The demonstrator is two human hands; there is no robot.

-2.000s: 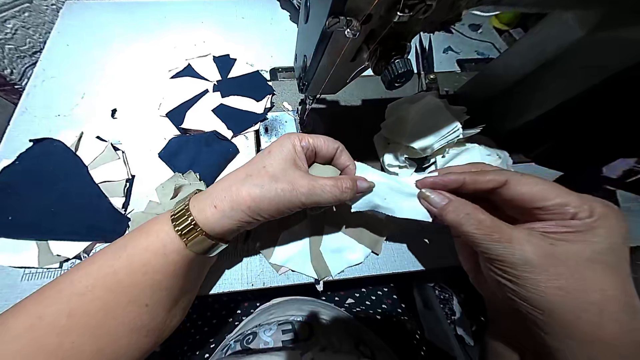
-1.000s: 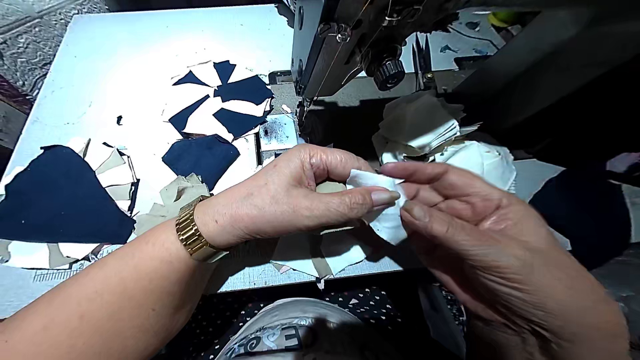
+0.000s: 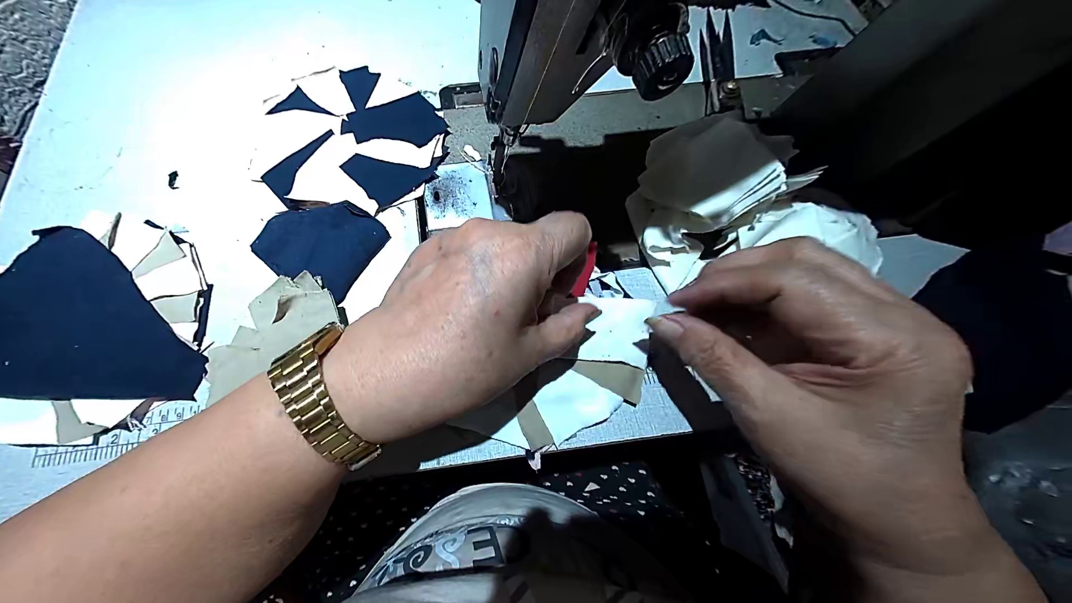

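My left hand (image 3: pixel 477 327), with a gold watch on its wrist, pinches a small white fabric piece (image 3: pixel 618 331) between thumb and fingers. My right hand (image 3: pixel 812 360) has its thumb and forefinger closed on the other end of that piece. Just beneath lies a round pieced fabric panel (image 3: pixel 578 402) in white and tan at the table's front edge. Something red shows beside my left fingertips. The sewing machine needle and presser foot (image 3: pixel 500 163) stand beyond my left hand.
At the left are a navy and white pieced circle (image 3: pixel 394 126), a large navy fabric piece (image 3: pixel 84 327) and tan scraps (image 3: pixel 280 322). White and cream fabric pieces (image 3: pixel 712 176) are stacked behind my right hand. Scissors (image 3: pixel 716 59) stand by the machine head.
The white piece, bunched between my fingers a second ago, is now spread flatter between both hands. A red thing has come into sight by my left fingers.
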